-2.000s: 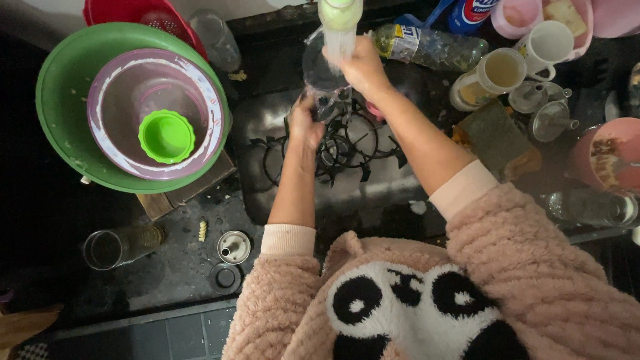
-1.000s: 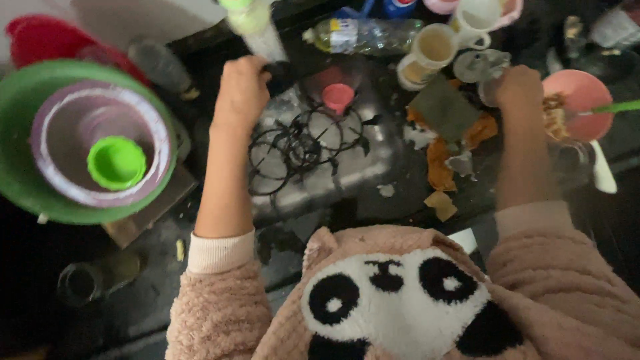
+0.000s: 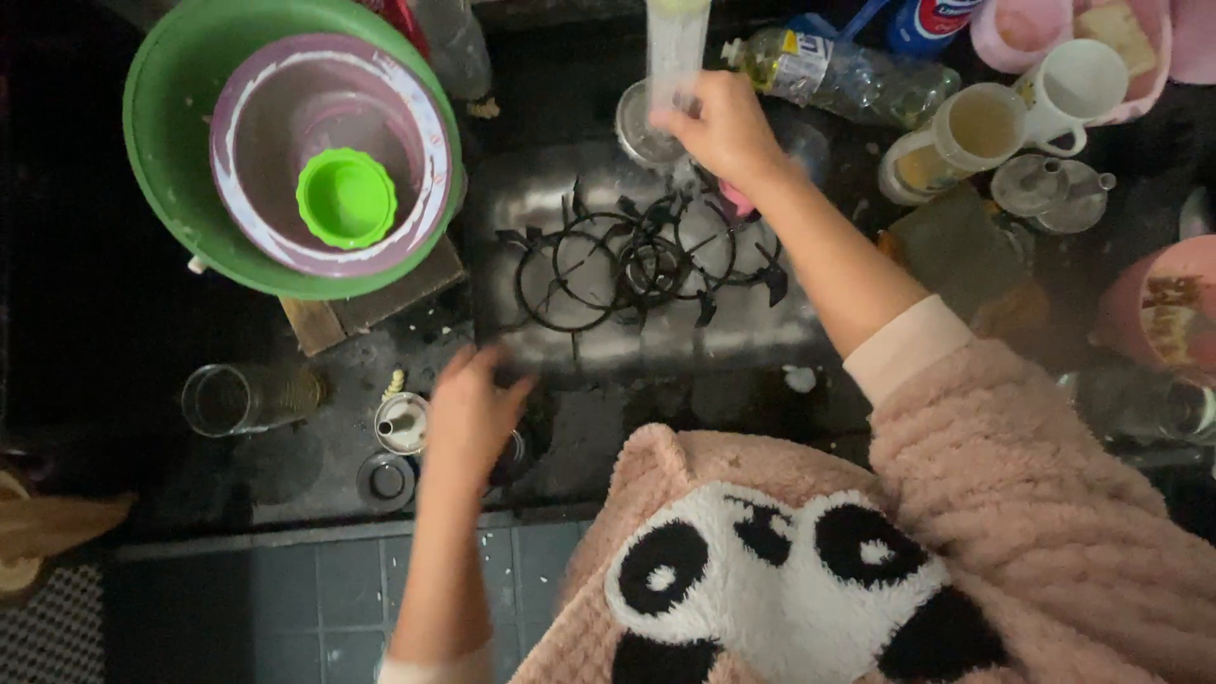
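Note:
My right hand [image 3: 727, 133] is at the upper middle, its fingers at a blurred translucent tube [image 3: 676, 47]; whether it grips anything is unclear. A round clear lid-like piece [image 3: 641, 128] lies just left of its fingers. Below, black metal stove grates [image 3: 651, 266] rest in a stainless steel sink [image 3: 589, 351], and a pink item [image 3: 736, 198] shows partly behind my right wrist. My left hand [image 3: 484, 399], blurred with fingers apart, hovers over the dark counter. Beside it lie a round metal cap with a spout [image 3: 401, 424] and a dark ring [image 3: 387, 482].
A green basin [image 3: 157, 142] holds a purple basin [image 3: 233, 171] and a green scalloped cup [image 3: 347, 198]. A glass jar [image 3: 252, 397] lies at left. At right are a plastic bottle [image 3: 855, 81], mugs [image 3: 978, 123], clear lids [image 3: 1069, 195] and a pink bowl [image 3: 1164, 304].
My right hand has moved left from the clear lids to the translucent tube. My left hand has come down from beside that tube to above the counter near the metal cap.

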